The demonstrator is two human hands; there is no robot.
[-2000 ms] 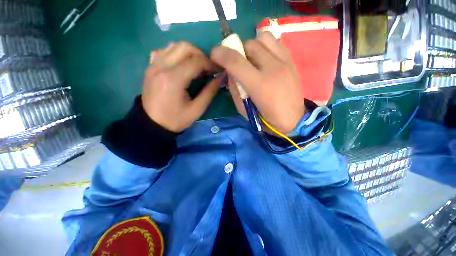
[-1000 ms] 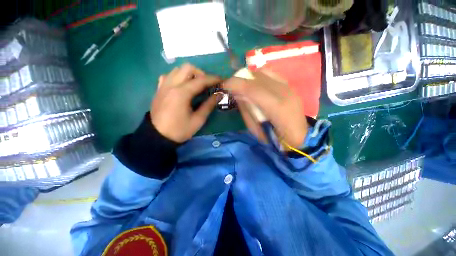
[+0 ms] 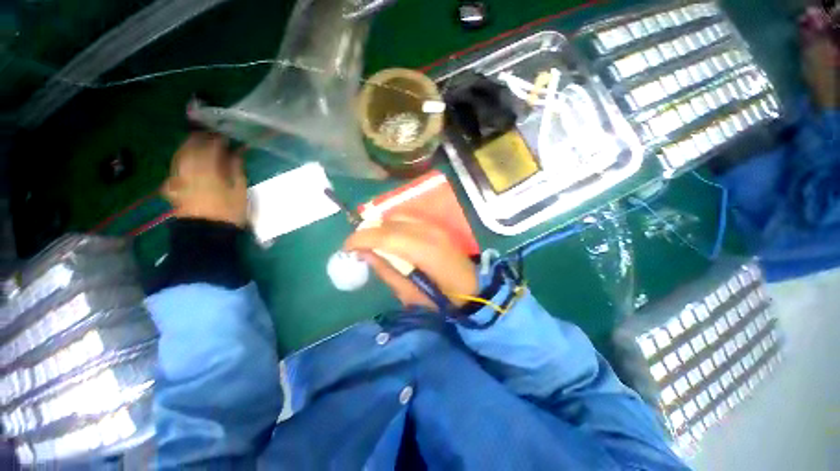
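Observation:
My right hand (image 3: pixel 422 260) holds the soldering iron (image 3: pixel 398 262) like a pen, its dark tip pointing up and left over the white sheet's right edge. The round white disc (image 3: pixel 348 271) lies bare on the green mat just left of my right hand. My left hand (image 3: pixel 208 180) is blurred and reaches forward at the upper left, left of the white paper sheet (image 3: pixel 293 203). Whether its fingers hold something cannot be told. The red pad (image 3: pixel 431 213) lies partly under my right hand.
A clear fume hood (image 3: pixel 322 92) stands ahead, beside the brownish tip cleaner pot (image 3: pixel 402 115). A shiny-rimmed tray (image 3: pixel 516 224) holds the sponge (image 3: pixel 506 162). Blister trays stand at left (image 3: pixel 69 350), upper right (image 3: pixel 686 78) and lower right (image 3: pixel 709 345). Another person's blue sleeve (image 3: pixel 792 207) is at right.
My left hand has left the middle and reached forward and left. The dark round piece between my hands is gone from there, and the white disc shows. The view has turned and shifted forward.

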